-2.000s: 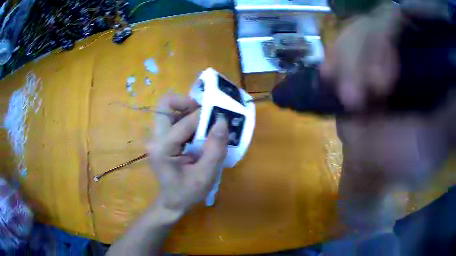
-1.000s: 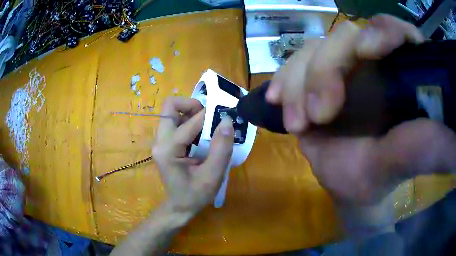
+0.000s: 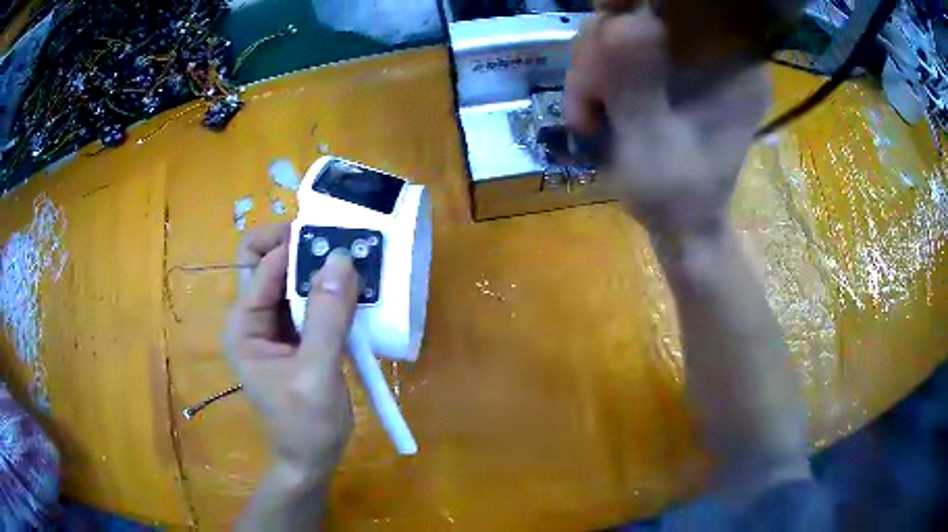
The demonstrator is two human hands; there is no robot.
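Observation:
My left hand holds a white camera housing left of the middle, its thumb pressing the black light board with pale round dots. The plainer dark window faces up at the top. A white antenna sticks out below. A thin wire and a dark twisted lead trail to the left. My right hand, blurred, grips the black electric screwdriver at the upper right, its dark tip in front of the screw feeder; the bit's end is not clear.
A tangled heap of dark modules with wires lies at the far left. Stringy white parts lie on the left of the orange table, with pale scraps behind the housing. A black cord hangs at right; patterned cloth shows lower left.
My right hand has moved the screwdriver up and away from the housing to the feeder. My left hand and the housing have shifted left, and the housing has turned more towards the camera.

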